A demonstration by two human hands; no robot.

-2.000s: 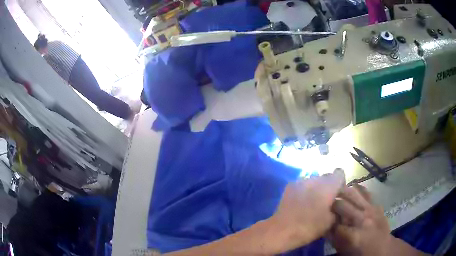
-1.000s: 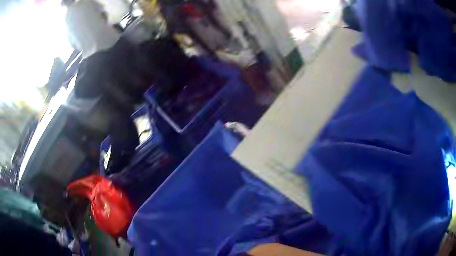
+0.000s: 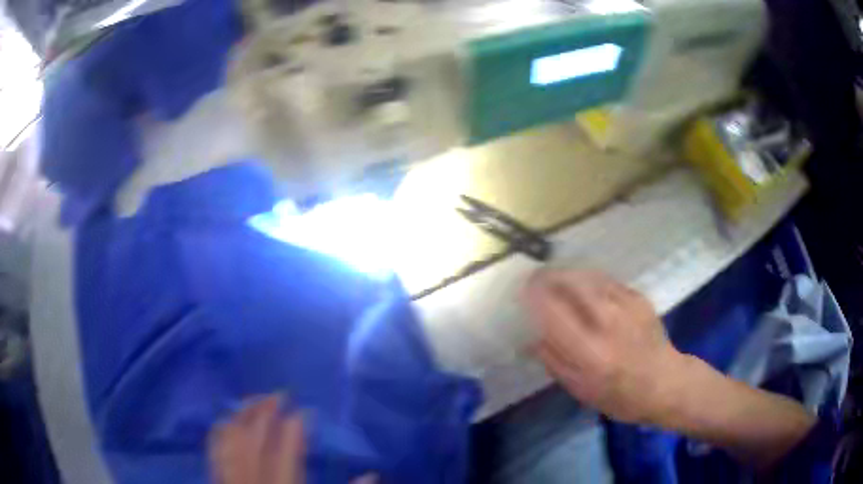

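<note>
Blue cloth point(image 3: 237, 312) lies on the table left of the needle lamp glare and hangs over the front edge. The cream sewing machine point(image 3: 331, 85) is above it. My left hand point(image 3: 260, 442) is at the bottom on the blue cloth, blurred and cut off by the frame's edge; its grip is unclear. My right hand point(image 3: 596, 345) is over the table's front edge, right of the cloth, blurred with fingers bent; I cannot tell whether it holds anything. Black thread snips point(image 3: 504, 228) lie on the machine bed just above my right hand.
A yellow box point(image 3: 743, 165) with small clear items stands at the table's right end. A green control panel point(image 3: 558, 76) is on the machine. More blue cloth point(image 3: 142, 104) lies behind at the left. Pale blue-grey cloth point(image 3: 800, 331) is beside the table at the right.
The view swung left to the crates and back to the machine. My hands, together near the needle two seconds ago, are now apart, and the blue cloth has shifted towards the front edge.
</note>
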